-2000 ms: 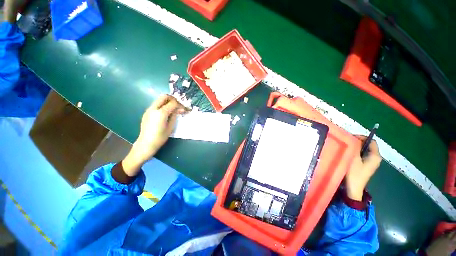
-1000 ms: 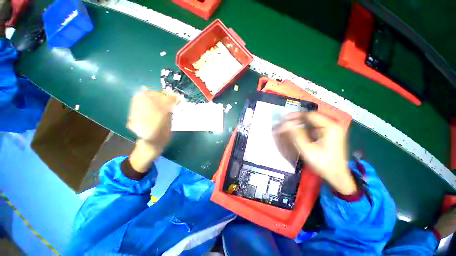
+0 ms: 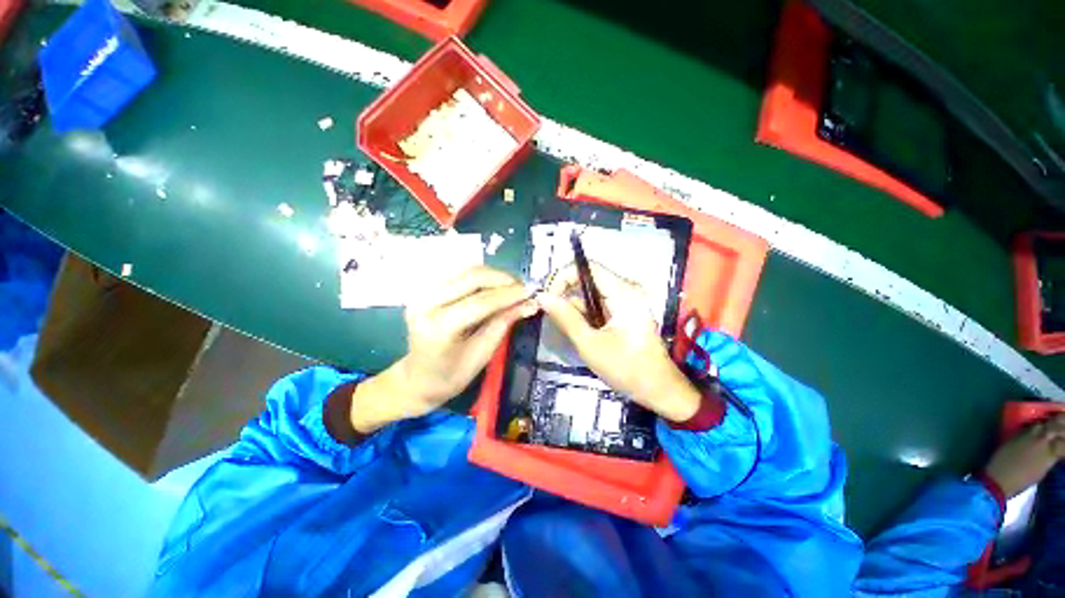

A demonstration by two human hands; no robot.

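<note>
An open tablet (image 3: 584,411) lies on a red tray (image 3: 730,275), its silver centre partly covered by my right hand. My left hand (image 3: 458,339) and my right hand (image 3: 613,339) meet at their fingertips over the tablet's left edge. A tiny component (image 3: 536,293) is pinched between them; its kind is too small to tell. My right hand also holds dark tweezers (image 3: 587,280), which lie across the fingers and point away from the tablet. A dark cord runs from my right wrist.
A red bin (image 3: 450,140) of pale pieces stands behind a white sheet (image 3: 391,269) and tangled dark leads (image 3: 368,210). A blue bin (image 3: 96,64) is far left. Another tray with a tablet (image 3: 882,111) is on the conveyor. Another person's hand (image 3: 1025,456) is at the right edge.
My left hand has moved right from beside the white sheet to the tablet. My right hand has come in from the right to meet it. The view has shifted, so the bench items sit further left.
</note>
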